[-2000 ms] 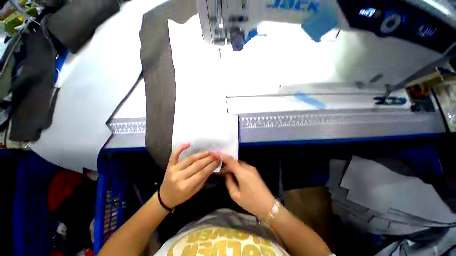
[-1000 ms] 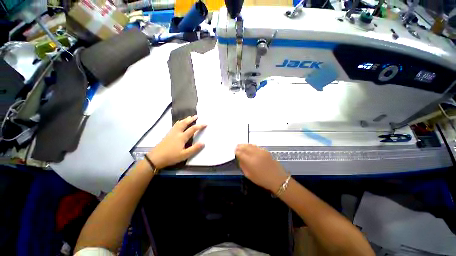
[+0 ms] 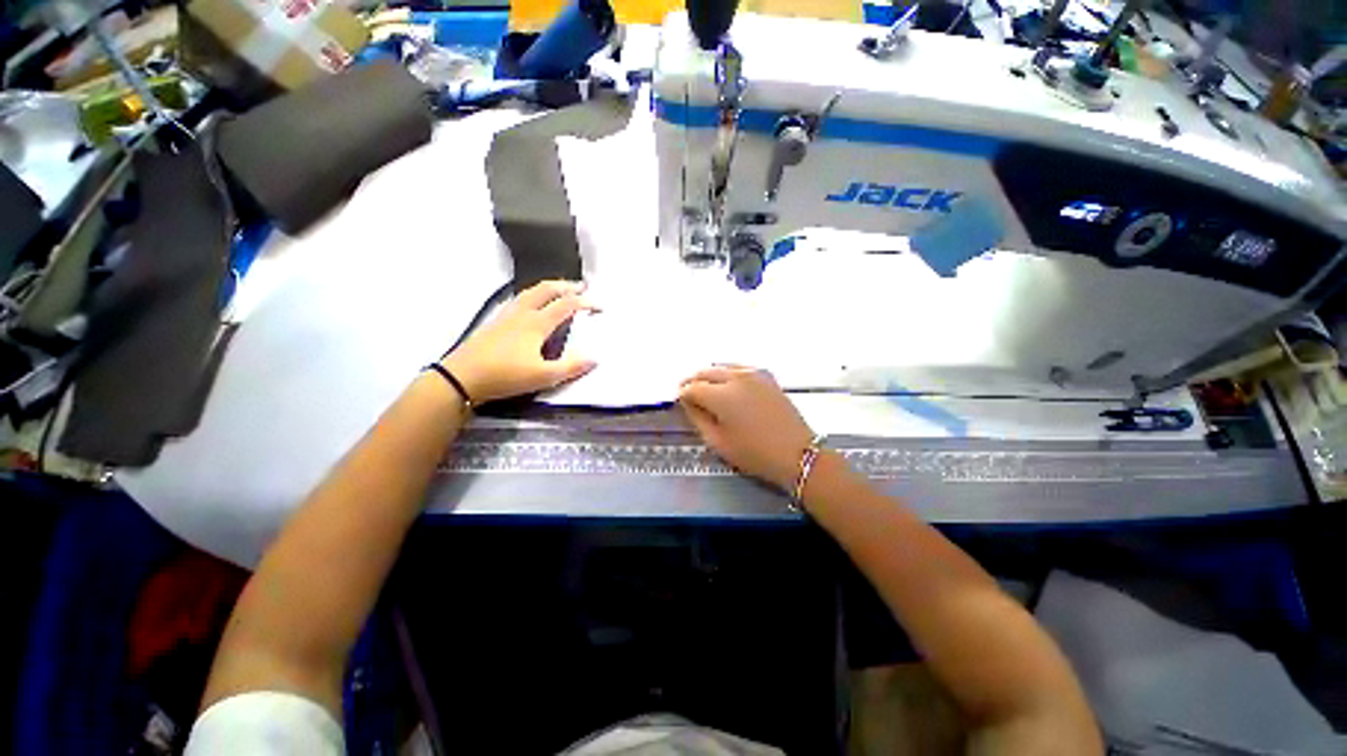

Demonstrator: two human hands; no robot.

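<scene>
A pale fabric panel [image 3: 628,332] lies on the machine bed, its top end beside the presser foot [image 3: 705,244]. A dark grey-brown fabric strip [image 3: 529,200] shows along its left side. My left hand [image 3: 517,347] lies with fingers spread on the dark strip and the panel's left edge. My right hand [image 3: 743,421] has its fingers closed on the panel's lower right corner. A large pale panel [image 3: 333,296] spreads left, partly under my left forearm. The white sewing machine [image 3: 886,148] stands above the work.
A thick dark roll [image 3: 325,145] and dark pieces [image 3: 148,310] lie at the left. Thread snips [image 3: 1148,420] lie on the right of the bed. A ruler scale [image 3: 591,459] runs along the front. Pale cut pieces [image 3: 1167,650] are stacked at lower right. A cardboard box [image 3: 281,42] stands back left.
Both hands have moved forward, away from me, and the panel has moved with them toward the machine. More of the ruler shows below the panel. The large left panel has shifted too.
</scene>
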